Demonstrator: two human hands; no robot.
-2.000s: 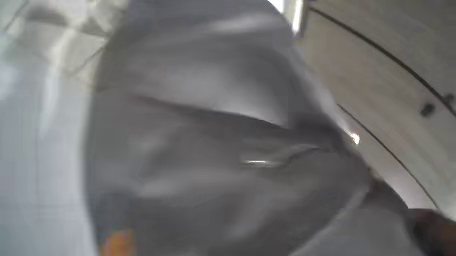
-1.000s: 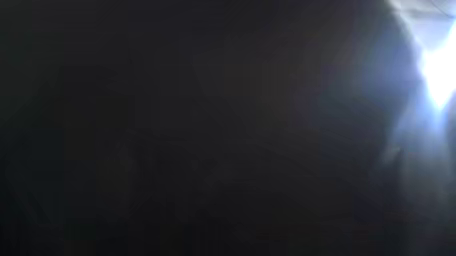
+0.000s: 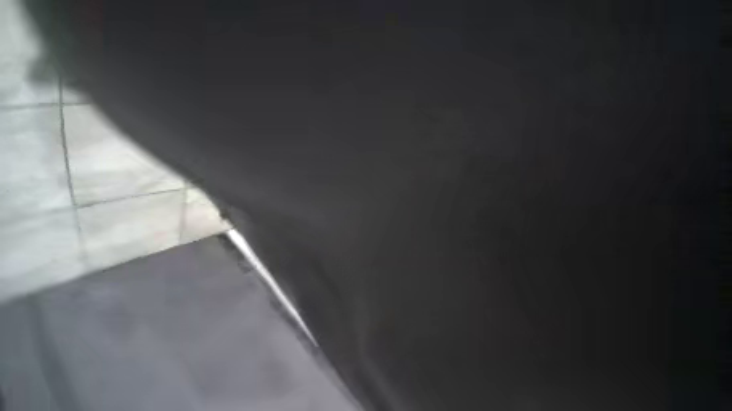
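A dark grey-black cloth [image 3: 481, 209] fills most of the head view, from the upper left to the right and bottom edges. It is blurred and very close to the camera; I cannot tell whether it is an apron or other clothing. Neither my left hand nor my right hand is visible. Whatever lies behind the cloth is hidden.
Pale marbled floor tiles [image 3: 120, 160] with dark joint lines show at the left. A flat grey panel or surface [image 3: 160, 329] lies at the lower left; I cannot tell what it is. A thin bright strip [image 3: 269, 281] runs between it and the cloth.
The view was almost wholly black with a bright light at the right; now tiles and a grey surface show at the left. The hand part seen earlier at the lower right is gone.
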